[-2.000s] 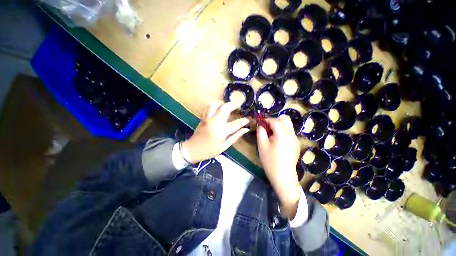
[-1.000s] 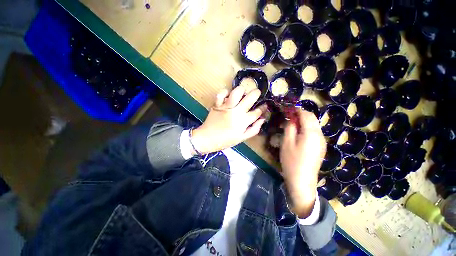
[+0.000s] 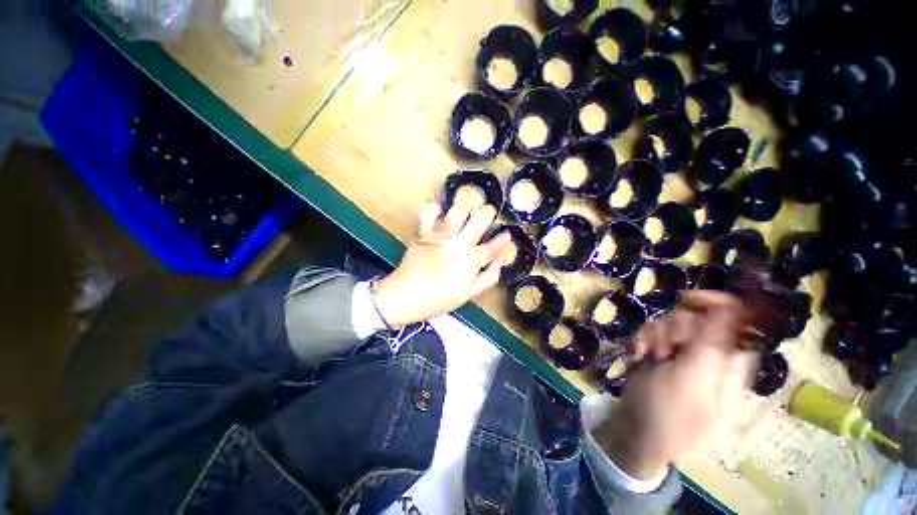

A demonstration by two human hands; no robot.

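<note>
Many glossy black cups (image 3: pixel 536 124) with pale centres stand in uneven rows on the tan board. My left hand (image 3: pixel 442 264) is at the near left end of the rows, its fingertips at the rims of two cups; whether it grips one is not clear. My right hand (image 3: pixel 694 372) is motion-blurred over the near right cups, fingers spread towards the right. A faint dark red blur shows beyond its fingers; I cannot tell whether the hand holds anything.
A yellow glue bottle (image 3: pixel 830 410) lies at the right, nozzle pointing right. Black cups (image 3: pixel 855 171) are piled at the far right. A blue bin (image 3: pixel 75 151) of small black pieces is below the green edge (image 3: pixel 337 208). Clear plastic (image 3: pixel 241 22) lies at top left.
My right hand has moved right, away from my left hand. The red strands seen in its fingertips are no longer clearly visible. My left hand stays near the same cups.
</note>
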